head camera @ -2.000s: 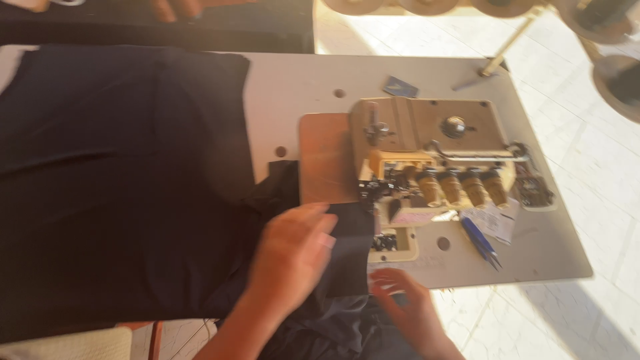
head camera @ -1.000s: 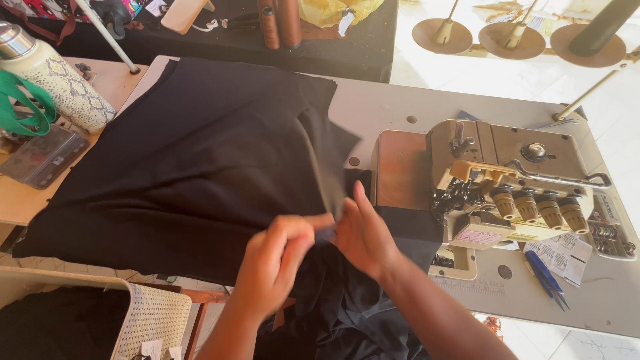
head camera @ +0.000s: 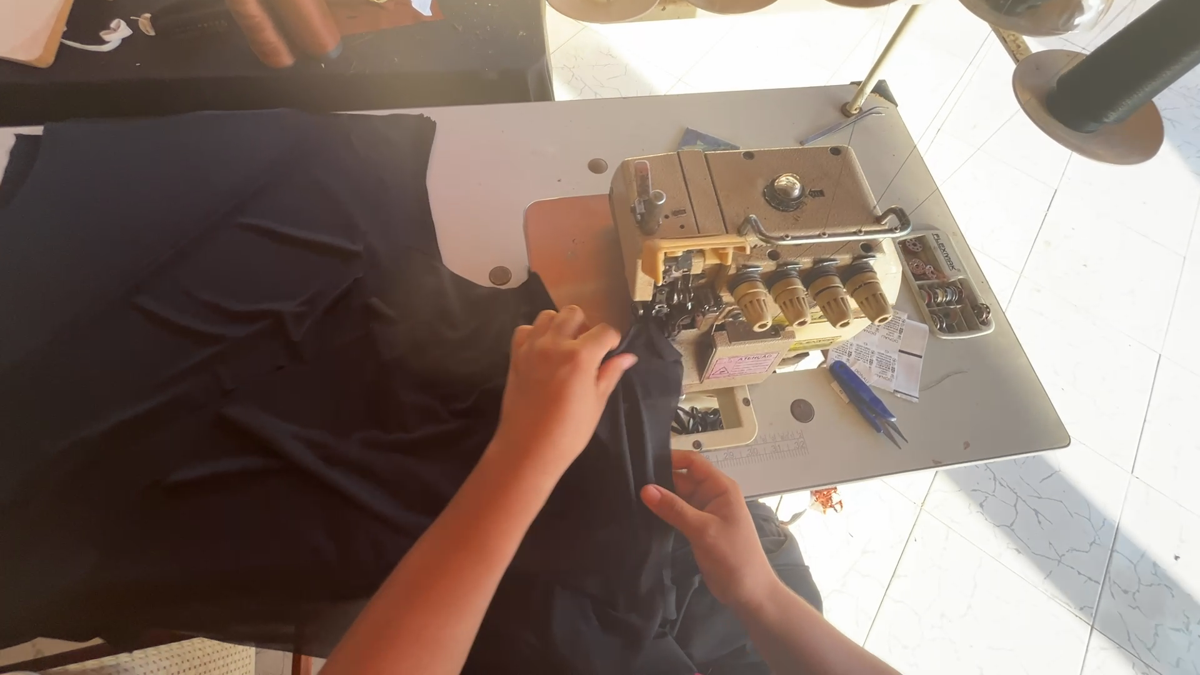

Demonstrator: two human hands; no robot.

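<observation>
A large piece of dark fabric (head camera: 234,328) covers the left of the sewing table and hangs over its front edge. An overlock sewing machine (head camera: 750,206) stands right of it, and a narrow part of the fabric reaches its presser foot area. My left hand (head camera: 562,375) grips the fabric just left of the needle area, thumb toward the machine. Lower and to the right, my right hand (head camera: 703,516) holds the fabric's edge between thumb and fingers near the table's front edge. The needle itself cannot be made out.
Blue thread snips (head camera: 862,398) lie beside printed paper labels (head camera: 881,352) right of the machine. A small parts tray (head camera: 947,281) sits at the table's right. Tweezers (head camera: 844,124) lie by the thread stand pole (head camera: 881,61). A woven basket (head camera: 159,658) shows at bottom left.
One second ago my hands were together on the fabric, left of the machine. Now they are apart, the left by the needle area and the right lower down. The view has shifted.
</observation>
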